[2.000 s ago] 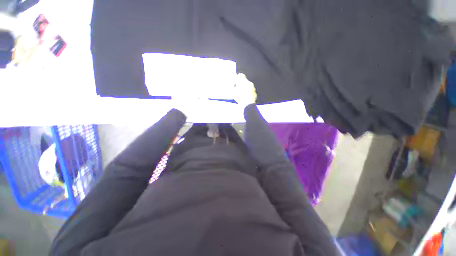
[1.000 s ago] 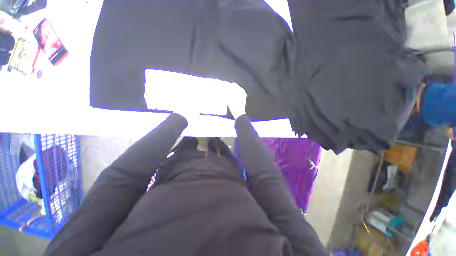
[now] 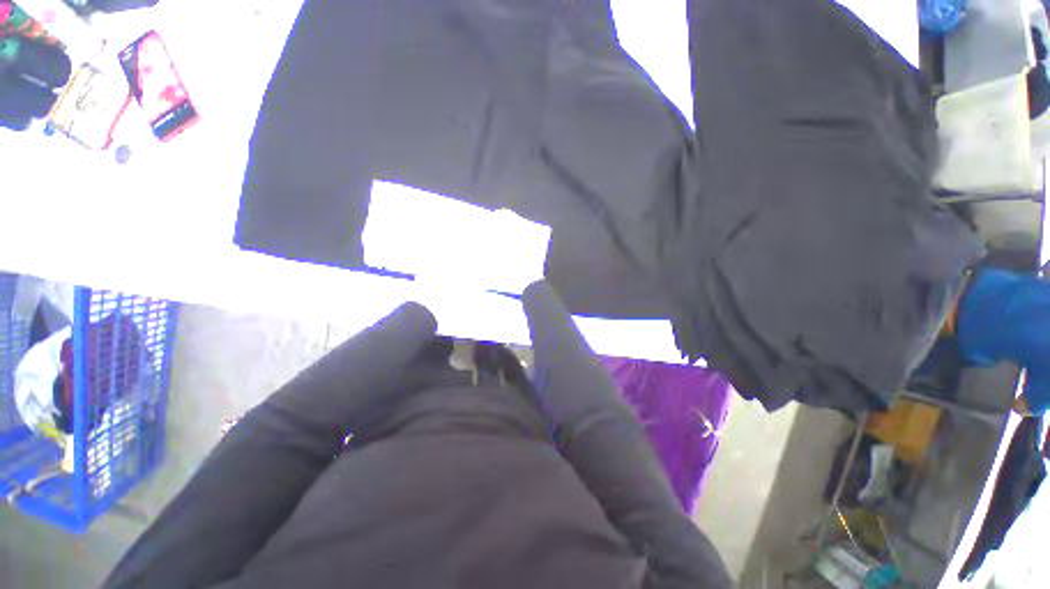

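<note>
A black garment or panel (image 3: 380,127) lies flat on the white table (image 3: 127,219), its near edge close to the table's front edge. A stiff white card template (image 3: 415,230) lies over that edge, washed out by glare. My left hand (image 3: 443,285) is at the card's near edge. My right hand (image 3: 527,255) is at its right part. Both hands are bleached white and merge with the card, so fingers and grip cannot be made out. A heap of black pieces (image 3: 806,230) is on the right, its jagged layers hanging over the front edge.
A phone with a pinkish-red screen (image 3: 159,86) and a tan-yellow item (image 3: 90,106) lie at the upper left. A blue crate (image 3: 124,403) is on the floor at left. A purple bag (image 3: 674,420) hangs below the table edge. Another person's blue sleeve (image 3: 1002,320) shows at right.
The view has shifted and turned, so the table and garment sit lower and tilted. My right hand has moved from the card's right end slightly inward. The card remains at the garment's edge.
</note>
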